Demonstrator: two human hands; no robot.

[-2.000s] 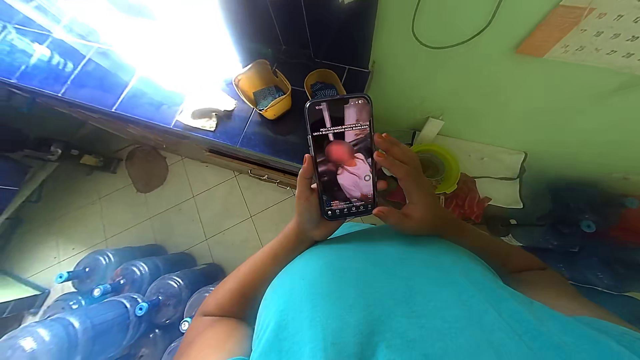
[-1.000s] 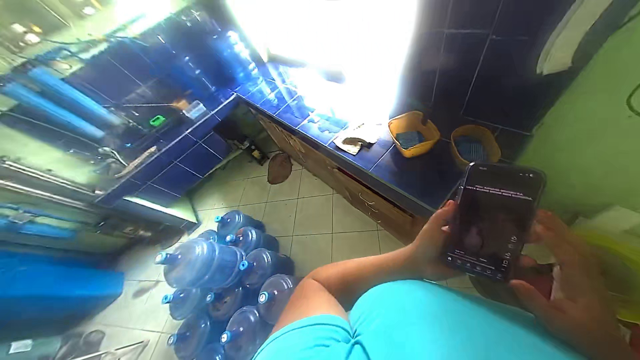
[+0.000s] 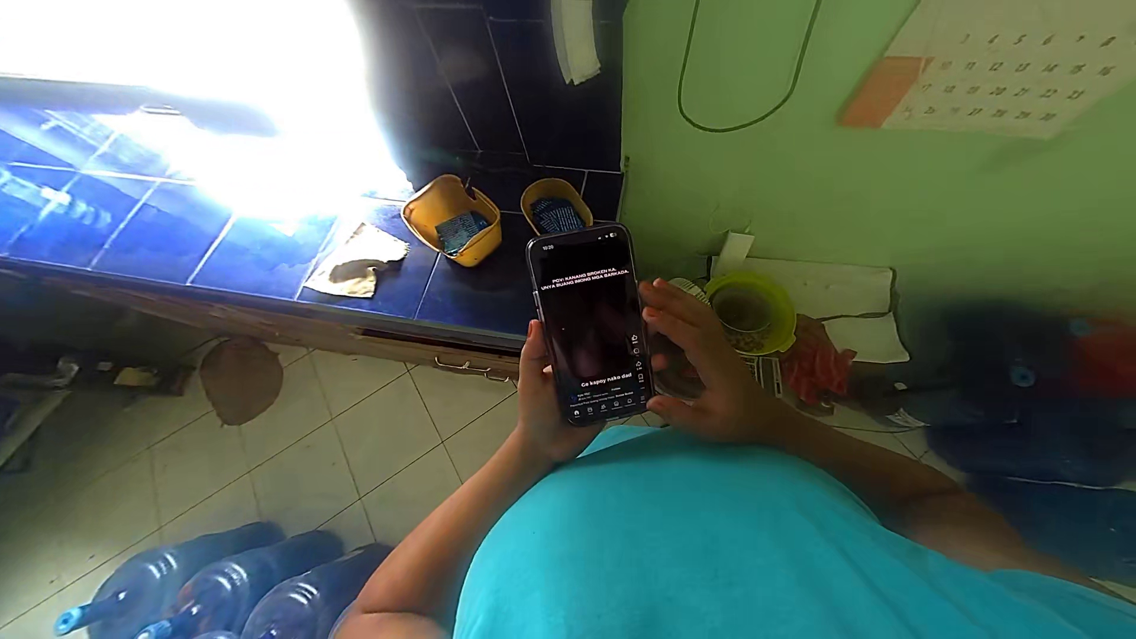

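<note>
A black smartphone [image 3: 590, 324] is upright in front of my chest, its lit screen showing a mostly dark video with writing over it. My left hand [image 3: 546, 404] holds it from the left side and below. Beside the phone's right edge is my right hand [image 3: 706, 364], fingers apart; whether a fingertip touches the edge is not clear. Beyond the phone, two yellow plastic containers [image 3: 453, 220] with blue packets in them stand on the blue tiled counter [image 3: 382, 311].
Large blue water bottles [image 3: 222, 586] stand on the tiled floor at lower left. A beige cloth [image 3: 359, 262] lies on the counter. To the right are a yellow-green bowl [image 3: 753, 311] and a red plastic bag [image 3: 816, 364], below a wall calendar [image 3: 994, 71].
The view has swung right since one second ago. The phone's screen went from a picture of a person two seconds ago to a mostly dark one. My left hand has kept its hold.
</note>
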